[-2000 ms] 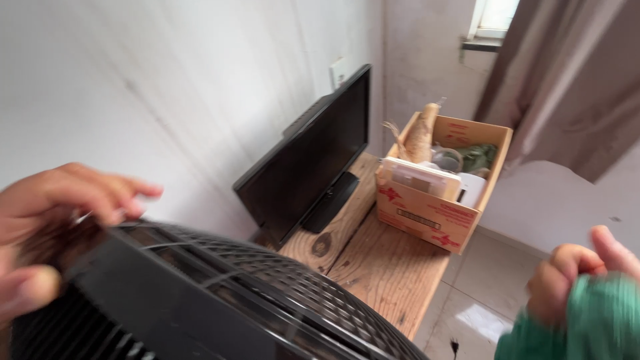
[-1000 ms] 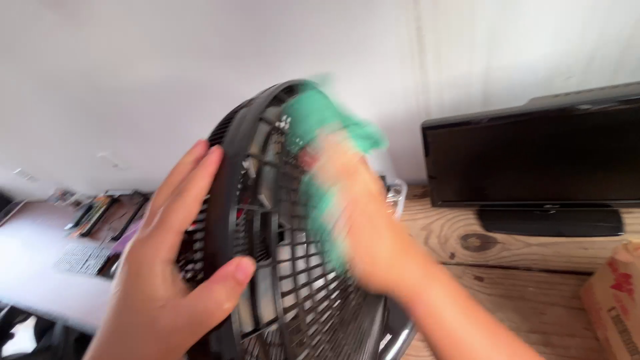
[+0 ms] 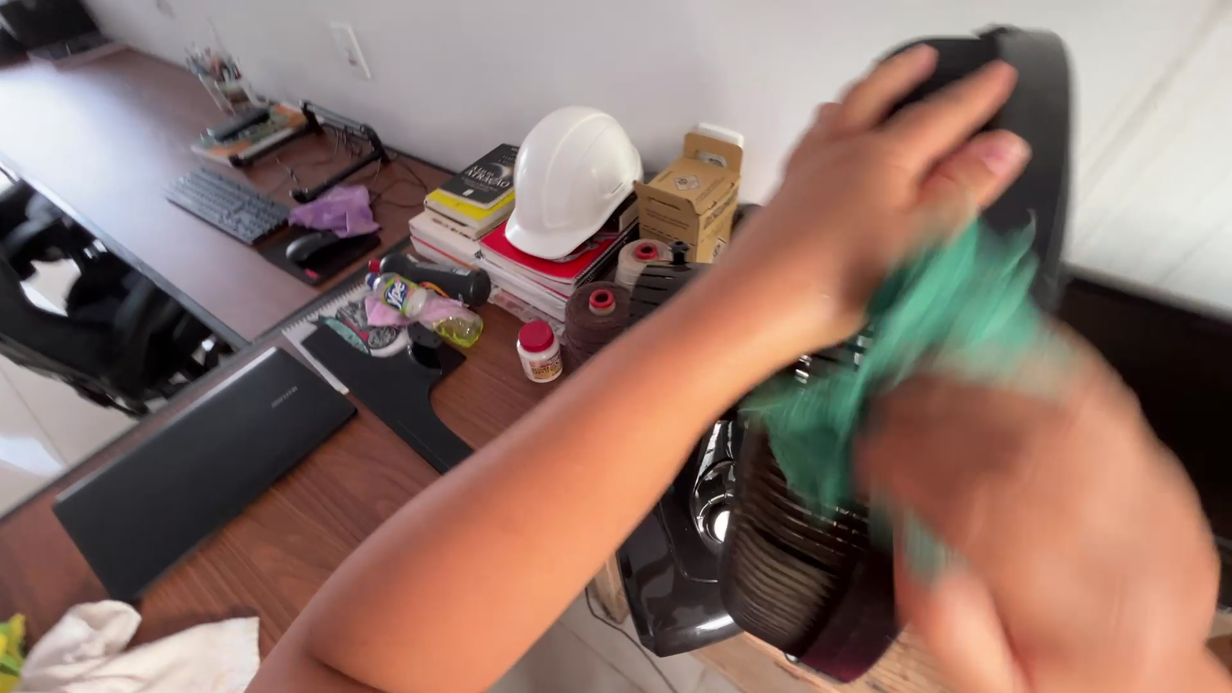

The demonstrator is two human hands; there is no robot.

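My left hand (image 3: 885, 183) grips the upper rim of a black fan's housing (image 3: 1035, 144), its fingers over the edge and the thumb on the near side. Blurred by motion, my right hand (image 3: 1039, 491) is closed on a green cloth (image 3: 924, 327), which lies against the fan between both hands. Below the cloth the fan's slatted grille (image 3: 784, 568) shows, above a glossy black base (image 3: 674, 587). The cloth and my hands hide much of the fan's middle.
Left of the fan, a wooden desk (image 3: 318, 491) holds a closed laptop (image 3: 207, 472), a white hard hat (image 3: 577, 178) on books, thread spools (image 3: 597, 322), a red-capped jar (image 3: 539, 351) and a bottle (image 3: 423, 303). A dark monitor (image 3: 1145, 356) stands at the right.
The view has swung left, showing more of the desk. My right hand was away from the fan two seconds ago and is now at it with the cloth. The fan's angle in view differs.
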